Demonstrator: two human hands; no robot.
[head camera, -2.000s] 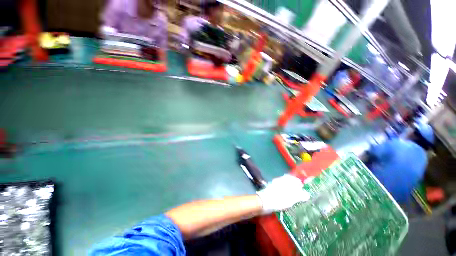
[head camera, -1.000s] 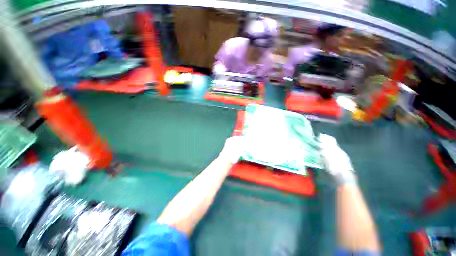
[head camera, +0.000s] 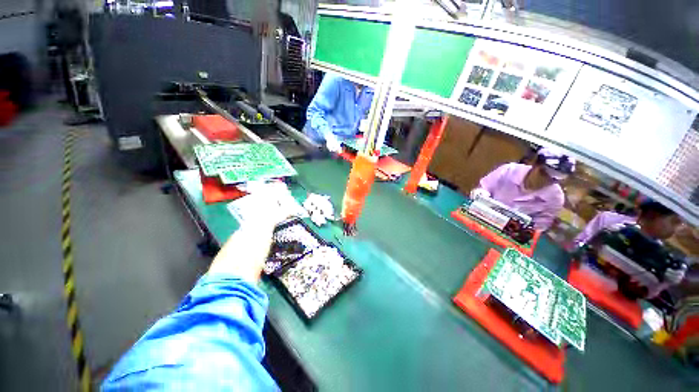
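Note:
My left hand (head camera: 270, 213), in a white glove, reaches over the far left edge of the black tray (head camera: 292, 298). It merges with a whitish crumpled bag there, so its fingers and any hold are unclear. The tray has two compartments; silvery screws (head camera: 319, 280) fill the nearer one, and the other holds fewer. A green board (head camera: 244, 162) lies beyond the bag, over a red pad. Another green board (head camera: 538, 295) rests tilted on a red-orange carrier (head camera: 490, 321) at the right. My right hand is out of view.
A white crumpled bundle (head camera: 319, 208) lies behind the tray, beside an orange-wrapped post (head camera: 359, 187). The green bench (head camera: 383, 337) runs to the right. Across it are a person in blue (head camera: 337, 111) and two in pink, with boards on red pads. A dark machine (head camera: 180, 84) stands at the left.
The view has swung left. My hands have left the board and its red carrier, which now sit at the right. My left hand has moved to the bag by the tray; my right hand has gone out of view.

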